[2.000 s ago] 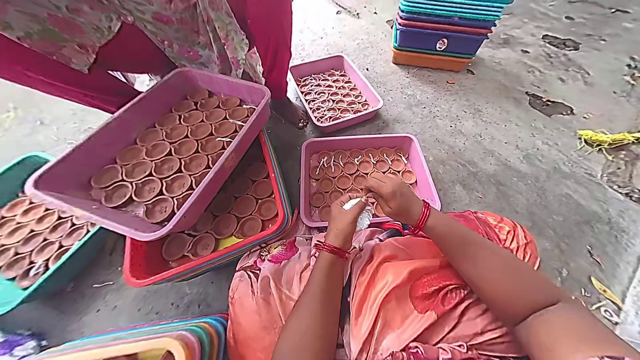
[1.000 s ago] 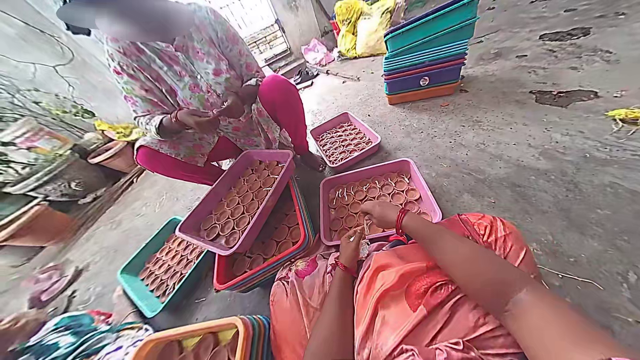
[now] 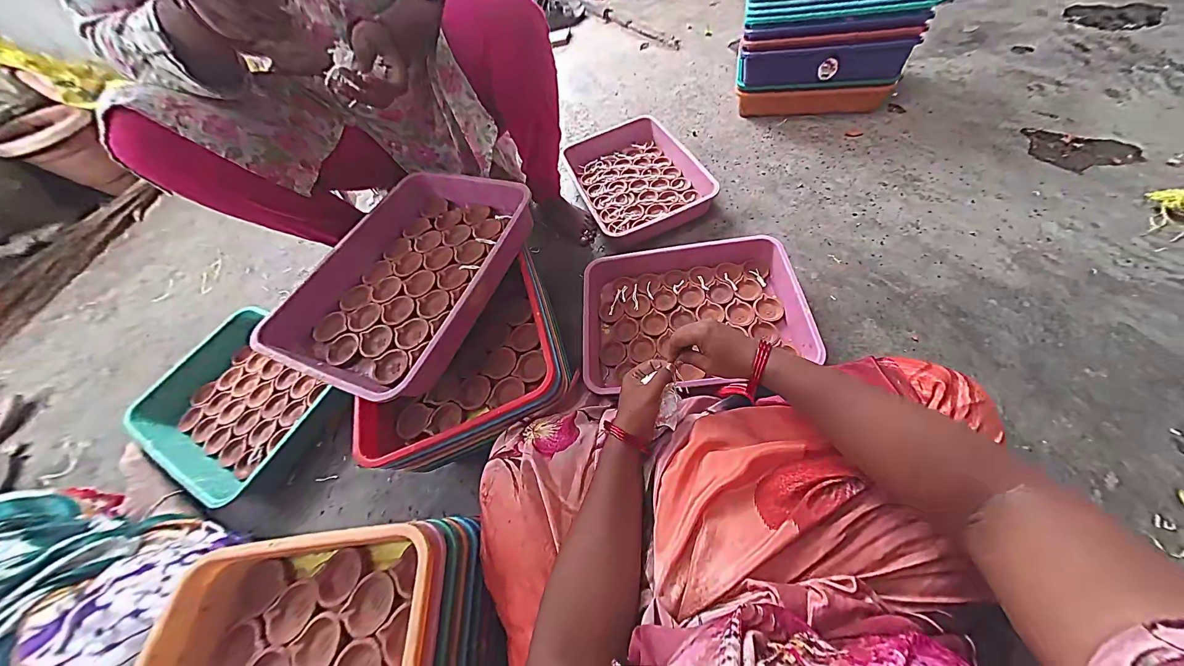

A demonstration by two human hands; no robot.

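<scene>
My left hand (image 3: pixel 645 393) holds a small bundle of white cotton wicks (image 3: pixel 668 400) above my lap, at the near edge of a pink plastic tray (image 3: pixel 803 301). My right hand (image 3: pixel 710 350) meets it with its fingertips pinched together; what they pinch is too small to make out. Rows of small clay lamps (image 3: pixel 691 296) fill that tray. White wicks lie in lamps of its far rows, while nearer lamps show bare bowls. My hands cover part of the near rows.
Beyond sits a smaller pink tray (image 3: pixel 708 190) of lamps with wicks. At left, a tilted pink tray (image 3: pixel 268 326) rests on a red tray stack (image 3: pixel 370 435), beside a green tray (image 3: pixel 148 416) and an orange one (image 3: pixel 425 564). A co-worker (image 3: pixel 370 83) crouches opposite. Stacked trays (image 3: pixel 823 69) stand farther back.
My hands stay together by the near edge of the pink tray. The view has swung up and back down, so the co-worker's hands, out of view two seconds ago, now show.
</scene>
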